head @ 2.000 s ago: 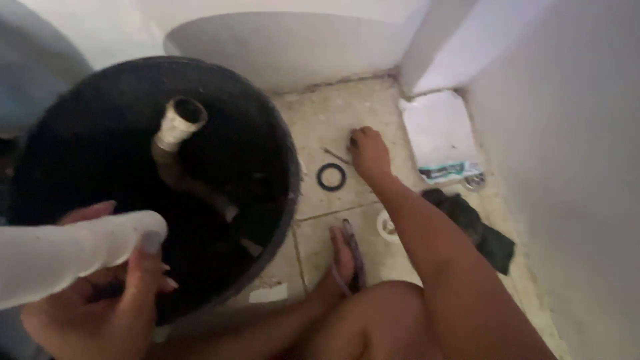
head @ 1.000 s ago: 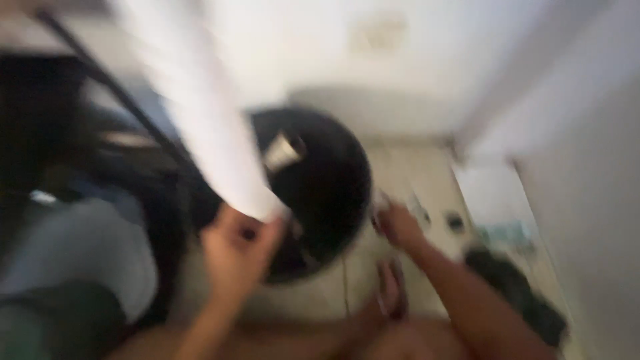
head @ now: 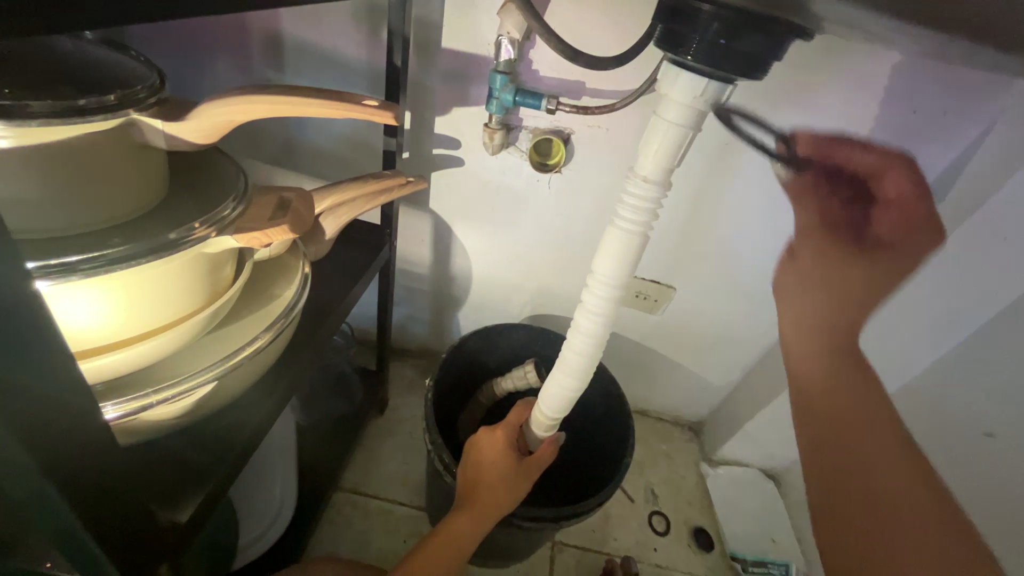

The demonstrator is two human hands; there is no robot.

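Note:
A white corrugated plastic drain hose (head: 596, 308) slants down from a black sink drain fitting (head: 728, 40), its upper end just beneath the fitting. My left hand (head: 500, 472) grips the hose's lower end over a black bucket (head: 612, 472). Raised at the right, my right hand (head: 860, 224) pinches a thin dark ring (head: 752, 132) close to the hose's top, slightly blurred. Inside the bucket lies an older, dirty corrugated hose (head: 512, 380). On the tiled floor are another black rubber ring (head: 659, 523) and a small round black piece (head: 702, 539).
Pots with wooden handles (head: 280, 108) are stacked on a dark metal rack (head: 388, 272) at left. On the wall are a blue angle valve (head: 502, 92), an open pipe stub (head: 547, 152) and an outlet (head: 650, 295). A white package (head: 752, 512) lies by the right wall.
The view has tilted up to the sink's underside. My right hand, at the floor two seconds ago, has risen and now holds a ring. The white hose now hangs below the drain fitting.

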